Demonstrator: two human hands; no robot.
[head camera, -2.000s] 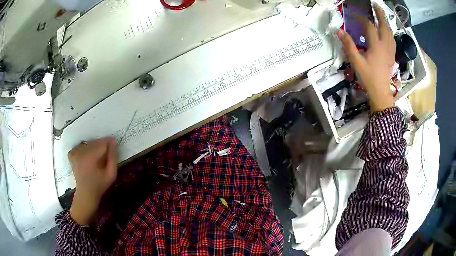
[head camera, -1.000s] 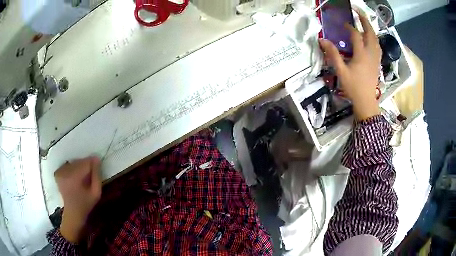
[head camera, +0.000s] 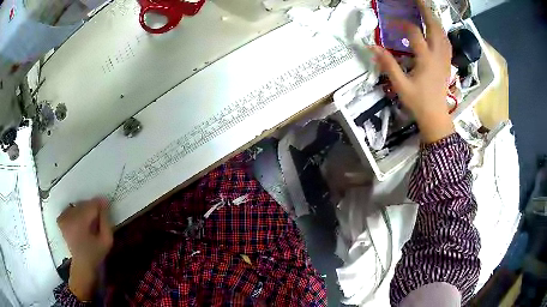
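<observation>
A smartphone (head camera: 398, 25) with a purple screen and red case edge lies at the upper right by the accessory tray (head camera: 379, 168). My right hand (head camera: 423, 81) is over the phone, fingers spread, fingertips at its screen and edge; it does not grip it. My left hand (head camera: 86, 231) is curled at the table's left front edge, blurred. A thin dark thread (head camera: 122, 175) stands out on the white strip just above it; whether the fingers pinch something is hidden.
The printed ruler (head camera: 240, 110) runs along the table's front strip. Red-handled scissors (head camera: 159, 17) lie on the machine bed (head camera: 120, 90). White garment panels (head camera: 17, 222) hang at the left. White cloth (head camera: 384, 240) is piled under the tray. Clippings lie on the checked apron (head camera: 240, 240).
The view has shifted, so table and scissors sit further left in the picture. My right hand stays at the phone, its fingers slightly moved. My left hand stays curled at the table edge.
</observation>
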